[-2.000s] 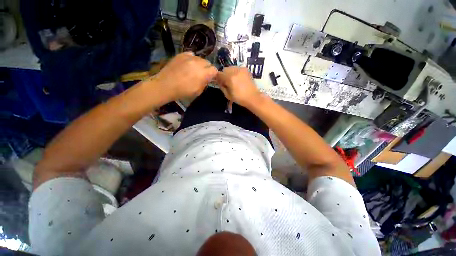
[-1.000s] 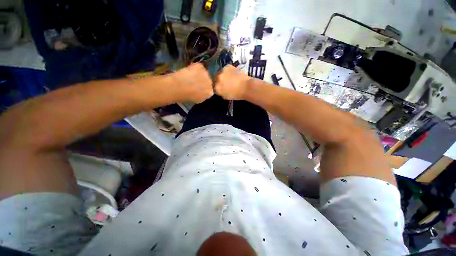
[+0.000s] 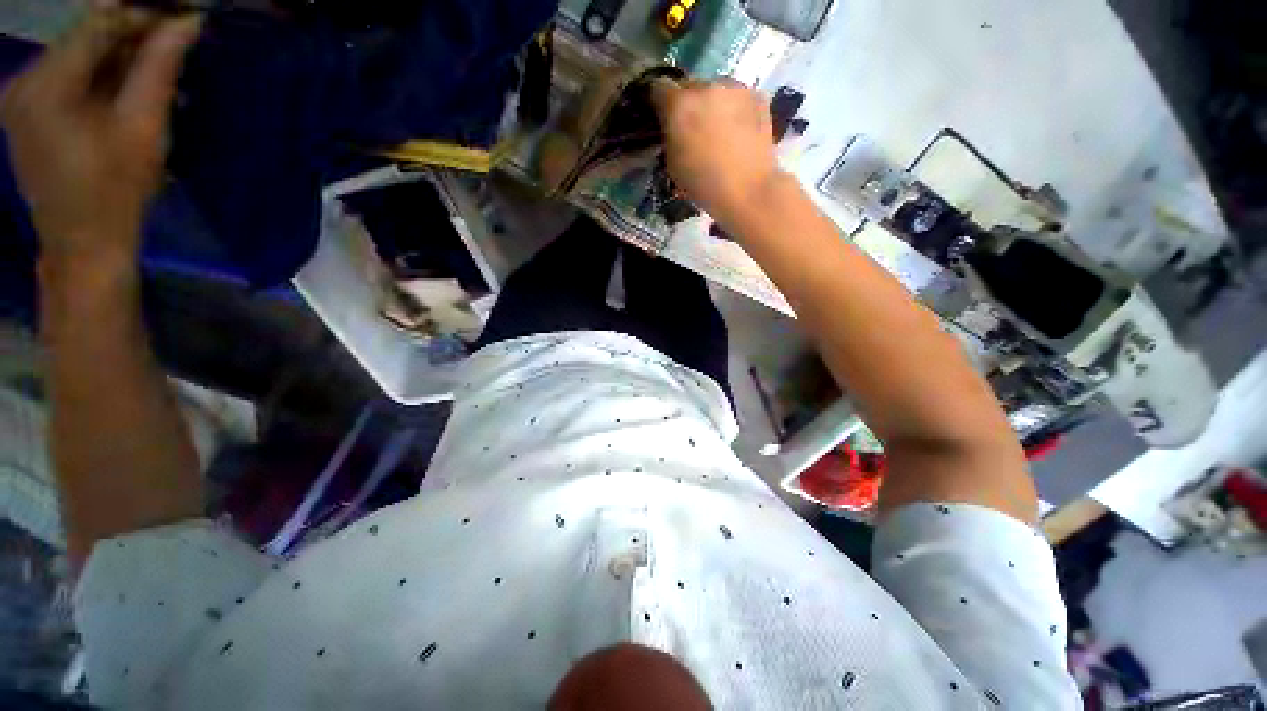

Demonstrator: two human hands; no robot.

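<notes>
My left hand [image 3: 100, 132] is raised at the upper left over dark blue fabric, fingers bent together near the picture's edge. A thin dark shape shows at its fingertips, too blurred to tell if it is held. My right hand [image 3: 716, 139] is at the rim of the round brown tool basket [image 3: 591, 156], its fingertips partly hidden, so I cannot tell if they grip anything. A black part [image 3: 789, 111] lies just beyond this hand. The sewing machine [image 3: 1167, 372] is at the right, with its bed open and hooks [image 3: 920, 213] showing.
Dark blue fabric [image 3: 348, 90] is heaped at the upper left. An open white bin [image 3: 341, 333] holds dark and pale scraps below the table. A yellow strip [image 3: 438, 154] lies by the basket. A red bundle [image 3: 838, 479] sits below the table.
My hands were together in front of the basket. My left hand has moved far left over the fabric, and my right hand has moved up to the basket. The view has turned.
</notes>
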